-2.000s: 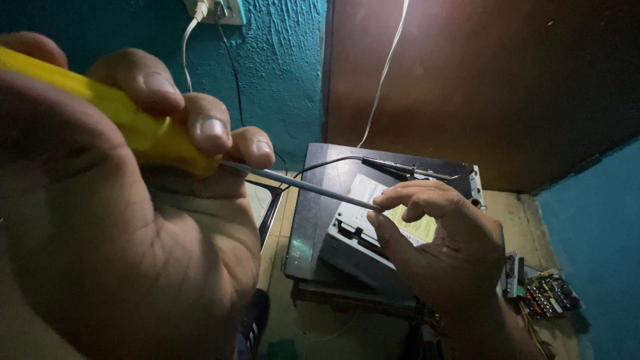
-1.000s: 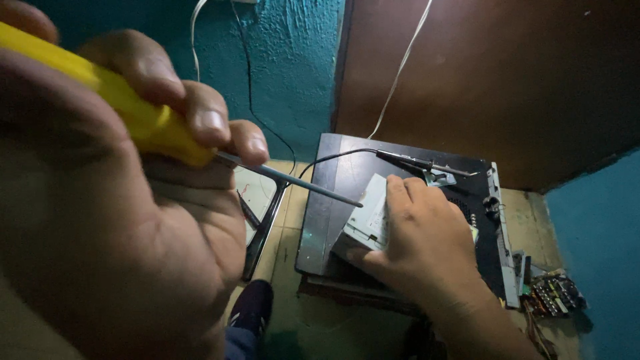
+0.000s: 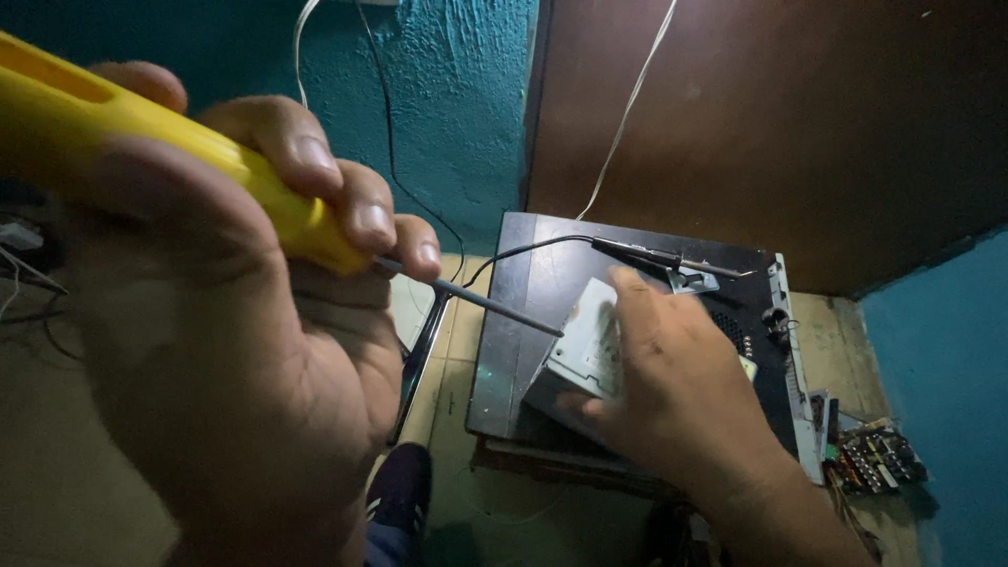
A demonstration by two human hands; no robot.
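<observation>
Close to the camera, my left hand is wrapped around the yellow handle of a screwdriver. Its thin metal shaft slants down to the right, and the tip appears at the near-left edge of a light-grey metal box. Whether the tip touches the box cannot be told. My right hand grips the box from its right side, thumb low on the front and fingers over the top, hiding much of it. The box rests tilted on a black computer case.
A soldering iron with a black cord lies across the back of the case, beside a small metal bracket. A circuit board sits on the floor at right. A white cable hangs before the brown panel; a shoe is below.
My right hand has left the screwdriver's tip, where its fingers were pinched two seconds ago, and now grips the box. The box has turned. My left hand still holds the screwdriver.
</observation>
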